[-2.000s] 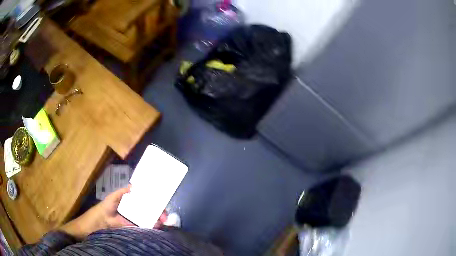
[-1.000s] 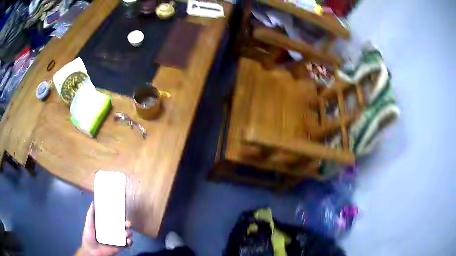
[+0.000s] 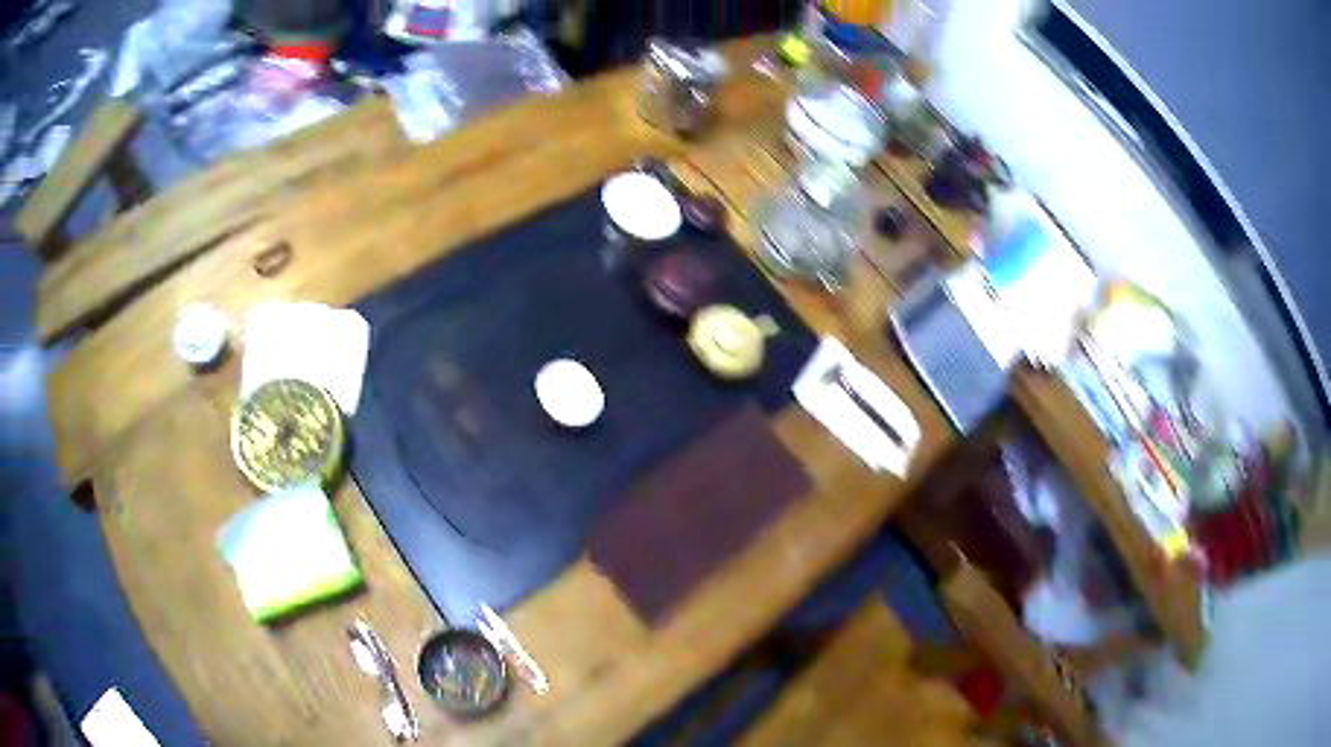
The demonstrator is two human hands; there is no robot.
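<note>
Neither of my hands shows. A white, glowing corner, seemingly of the smartphone [image 3: 120,721], is cut off at the bottom left edge. The wooden tea table [image 3: 161,584] lies in front of me with a black tea tray [image 3: 482,504]. On the tray are a white cup [image 3: 569,394], a pale yellow teapot [image 3: 727,342], a dark purple-brown teapot [image 3: 674,283] and a white round item [image 3: 641,206]. A brown tea towel [image 3: 701,514] lies across its near right corner. The view is blurred.
A tissue pack [image 3: 292,555], a round yellow-green item [image 3: 288,435] and a dark round cup [image 3: 463,673] stand at the near left. A black-headed brush [image 3: 869,397] lies on white paper. Glass pots [image 3: 806,234] and a calculator [image 3: 956,350] are at the right. A wooden chair is below right.
The view has swung over the tea table, showing its far side. The glowing phone has moved to the bottom left edge, and the hand holding it has left the picture.
</note>
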